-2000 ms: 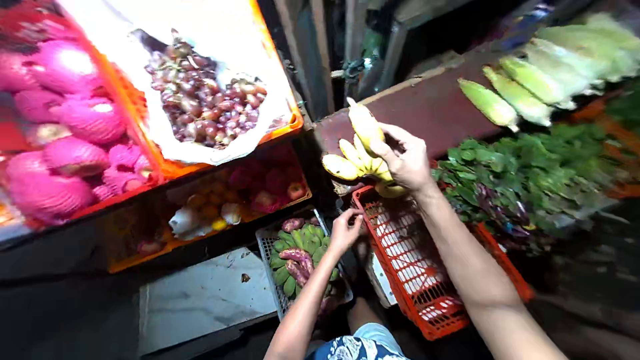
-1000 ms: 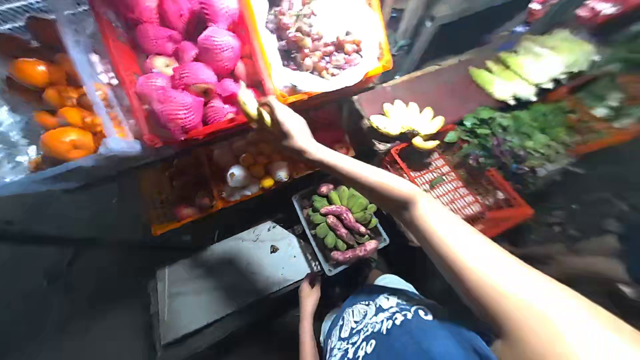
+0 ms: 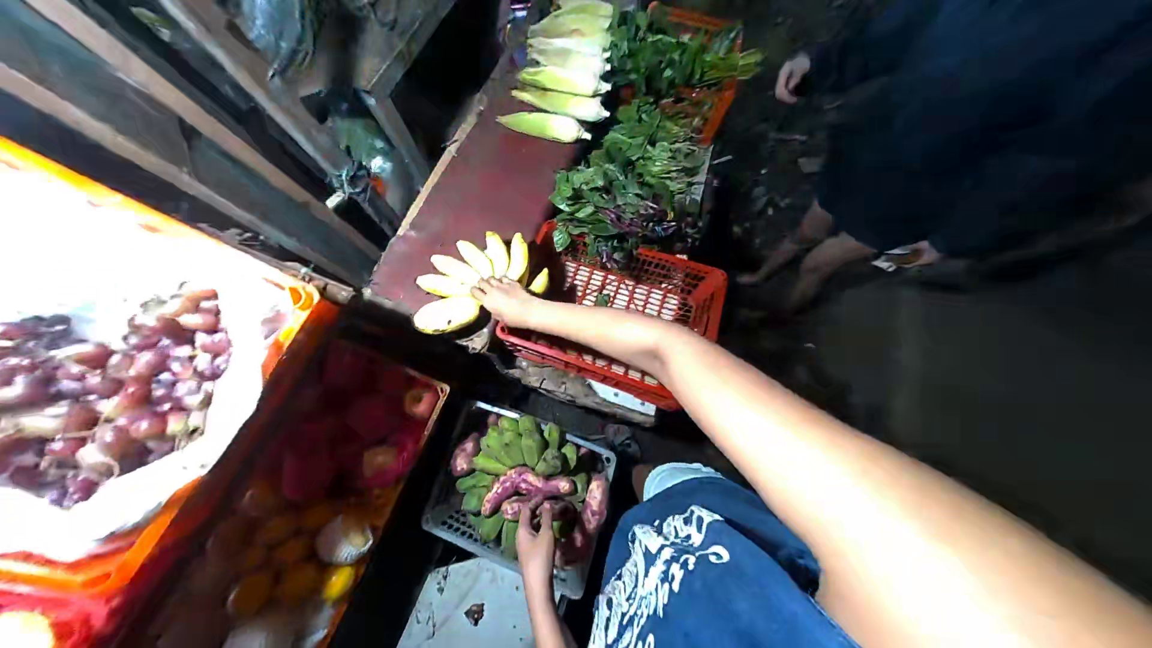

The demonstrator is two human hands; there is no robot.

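My right hand [image 3: 506, 301] reaches to a bunch of yellow bananas [image 3: 468, 265] at the near end of a dark red board; its fingers touch the middle of the bunch, and whether they grip is unclear. A red plastic crate [image 3: 706, 292] lies under my right forearm. Lower down, my left hand [image 3: 535, 540] is at purple sweet potatoes [image 3: 526, 486], which lie with green bananas [image 3: 517, 443] in a grey plastic crate [image 3: 468, 531]. Its fingertips meet a sweet potato, but their hold cannot be made out.
Corn ears in husks [image 3: 562, 81] line the far board [image 3: 486, 180], beside leafy greens [image 3: 630, 162]. Shallots or small red onions [image 3: 117, 387] fill a lined orange crate at left, above a crate of fruit [image 3: 297, 540]. Another person's hand [image 3: 792, 76] and legs show at right.
My right hand has moved from the pink-netted fruit back to the yellow bananas on the board. My left hand is now at the sweet potatoes. The view has swung right.
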